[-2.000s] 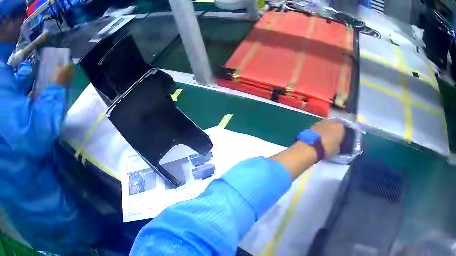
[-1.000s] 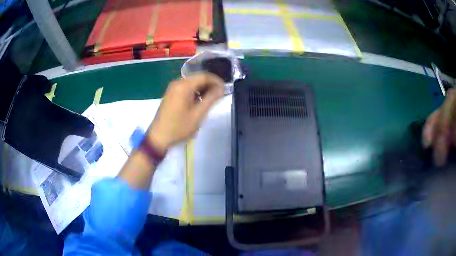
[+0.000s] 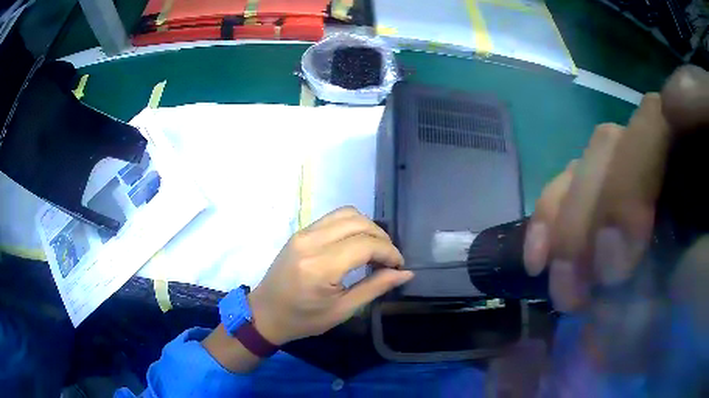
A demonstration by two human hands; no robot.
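Observation:
The black unit housing (image 3: 459, 186) lies with its vented cover up and its slots at the far end. A pale label (image 3: 453, 246) is near its near end. My left hand (image 3: 334, 272) is at the unit's near left corner, thumb and index fingertips together; whether a screw is between them is too small to tell. My right hand (image 3: 606, 210) is blurred and holds the electric screwdriver (image 3: 509, 259), a thick black cylinder, over the near right part of the cover. A dark bit line runs from its nose toward my left fingertips. The rim loop (image 3: 451, 356) shows at the near end.
A screw tray (image 3: 317, 76) lined with clear plastic stands beyond the unit. A curved black panel (image 3: 54, 148) stands at left on a printed instruction sheet (image 3: 76, 299). Red padded boards (image 3: 233, 17) and a taped white sheet (image 3: 435, 23) lie behind the green bench.
My left hand has moved from near the tray to the unit's near left corner. My right hand has come in from the right with the screwdriver over the cover. The view has shifted slightly.

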